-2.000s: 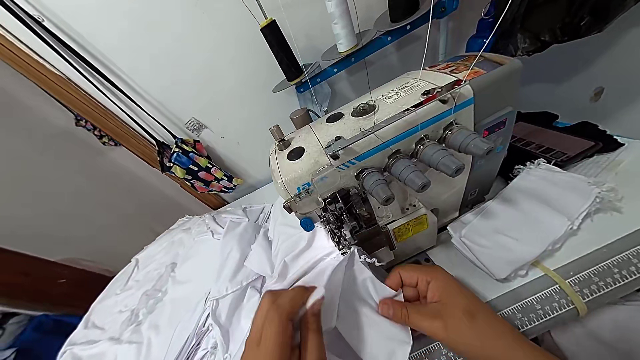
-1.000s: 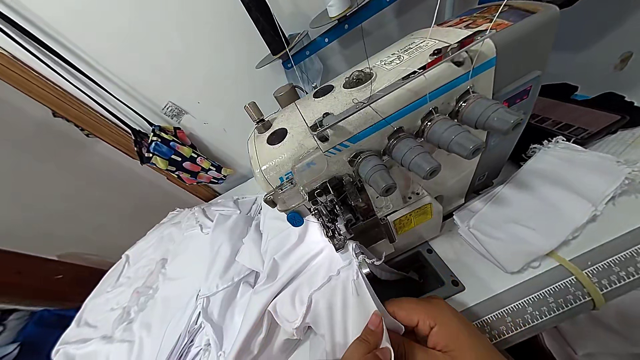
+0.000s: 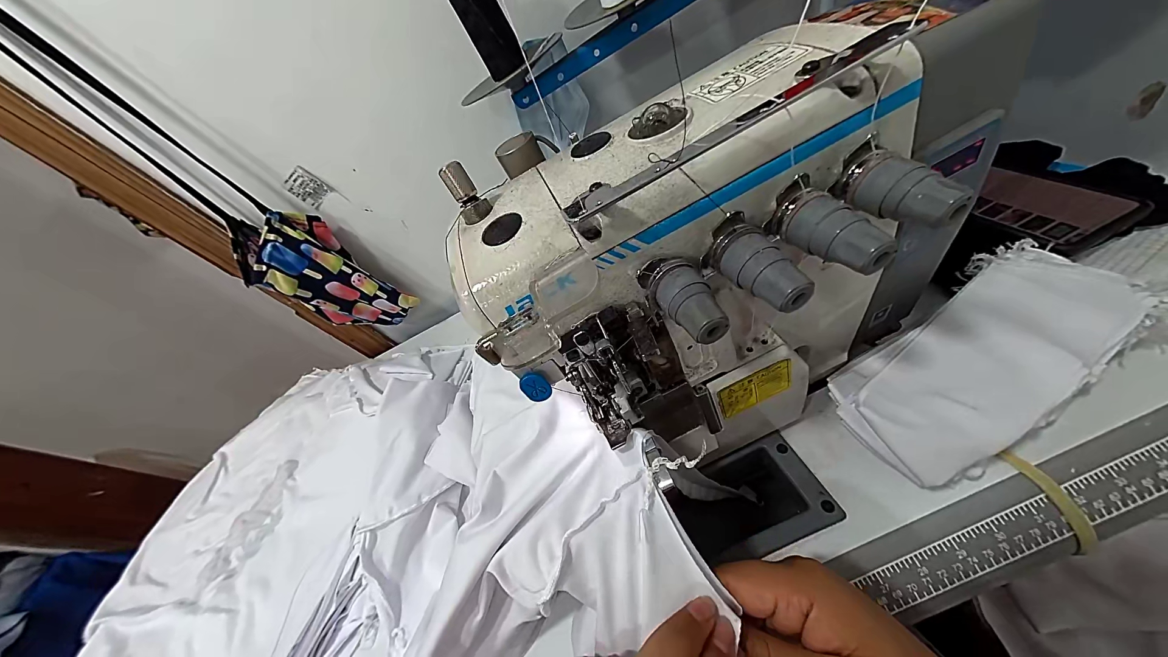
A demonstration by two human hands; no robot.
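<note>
White fabric [image 3: 511, 511] spreads over the table on the left, and its edge lies under the presser foot [image 3: 613, 424] of a Jack overlock sewing machine [image 3: 730, 182]. My right hand [image 3: 812, 607] pinches the fabric's edge at the bottom of the view, below the foot. Close beside it, my left hand [image 3: 689, 630] shows only in part, its thumb and fingers on the same edge. A frayed strip of trimmed fabric and thread [image 3: 680, 461] hangs by the foot over a dark recess.
A stack of white cut pieces [image 3: 995, 365] lies on the right. A measuring tape [image 3: 985, 534] runs along the table's front edge, with a yellow band [image 3: 1049, 497] around it. A popsicle-print cloth pouch [image 3: 328, 269] hangs at the wall. Thread cones stand behind the machine.
My left hand was higher on the fabric two seconds ago and is now low, beside the right. Both hands hold the edge farther from the foot. The view has moved closer to the machine.
</note>
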